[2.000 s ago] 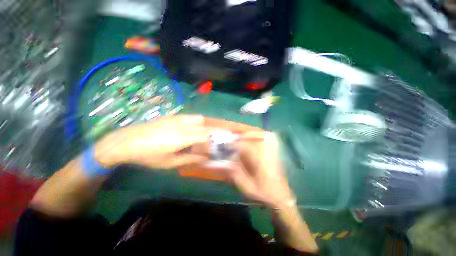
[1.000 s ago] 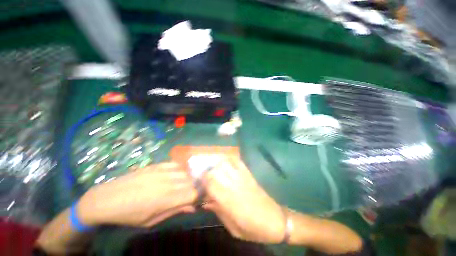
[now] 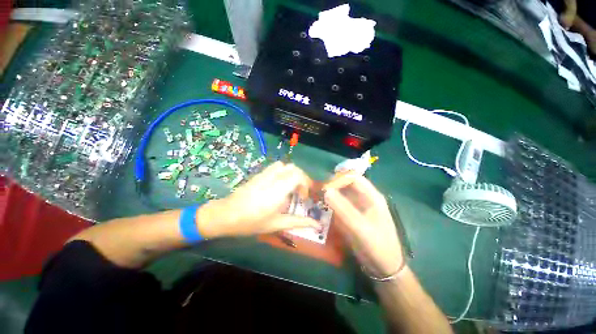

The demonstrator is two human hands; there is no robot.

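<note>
The white assembly jig (image 3: 320, 232) lies on the orange mat (image 3: 327, 253), with dark shapes on it. My left hand (image 3: 251, 199), with a blue wristband, reaches in from the left; its thumb lies across the jig and its fingers are at the jig's back edge. My right hand (image 3: 367, 218) is at the jig's right side, fingers bent together. A small dark part (image 3: 317, 196) shows between the fingertips of both hands; whether the right fingers grip it is too small to tell. A thin dark tool (image 3: 286, 241) lies on the mat below the left hand.
Loose circuit boards (image 3: 209, 153) lie inside a blue cable (image 3: 151, 127). Behind are a black power supply box (image 3: 327, 72) with white tissue (image 3: 342, 30) and a glue bottle (image 3: 353, 166). A desk fan (image 3: 479, 203) and clear trays (image 3: 549, 241) stand right; trays with boards (image 3: 78, 98) left.
The view has shifted and sharpened. My hands have moved apart from their overlapping position over the jig, and the jig shows more clearly between them. My left thumb now lies across it.
</note>
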